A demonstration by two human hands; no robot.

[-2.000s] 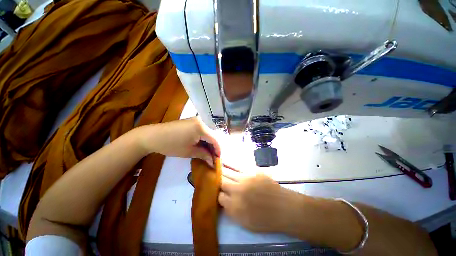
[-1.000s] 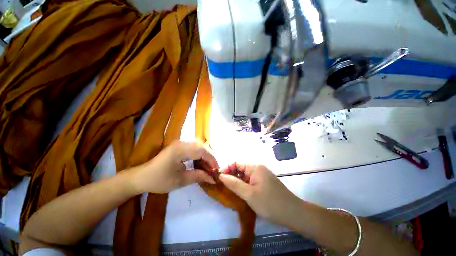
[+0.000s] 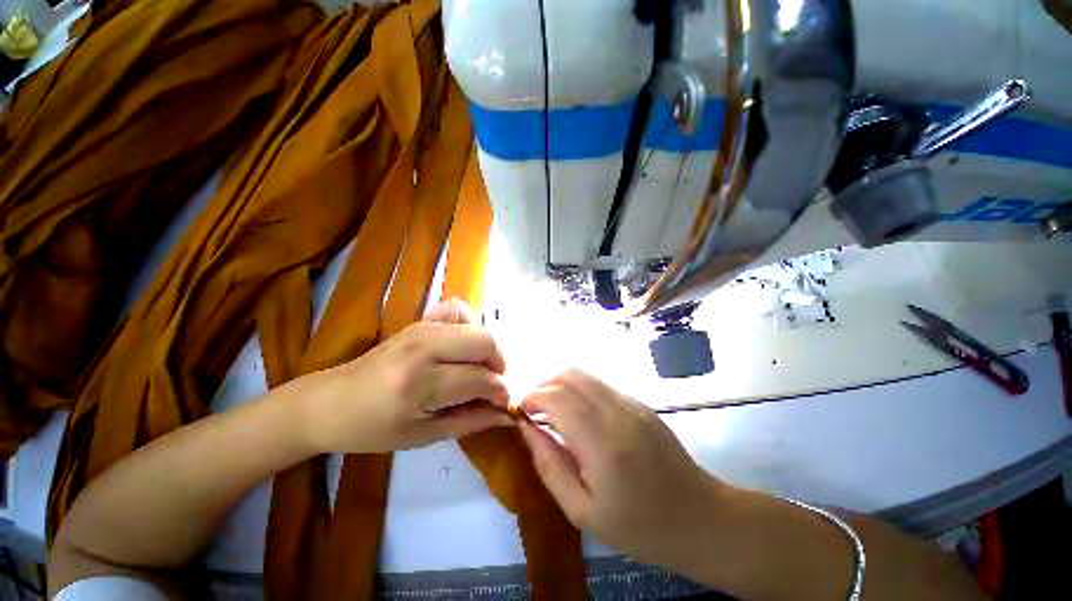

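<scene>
A rust-brown fabric strip hangs from my fingertips down over the table's front edge. My left hand pinches its upper edge from the left. My right hand pinches the same spot from the right, the fingertips nearly touching. The pinched fold is small and mostly hidden by fingers. Both hands are in front of and left of the needle area of the white sewing machine, under the bright lamp.
A large heap of rust-brown strips covers the left side. Thread snips and another red-handled tool lie at right. Thread scraps lie on the machine bed. A measuring scale runs along the front edge.
Both hands have moved from the strip's flat side near the needle toward the front and now pinch its edge together. The strip's hanging part has shifted right. The camera view has also shifted.
</scene>
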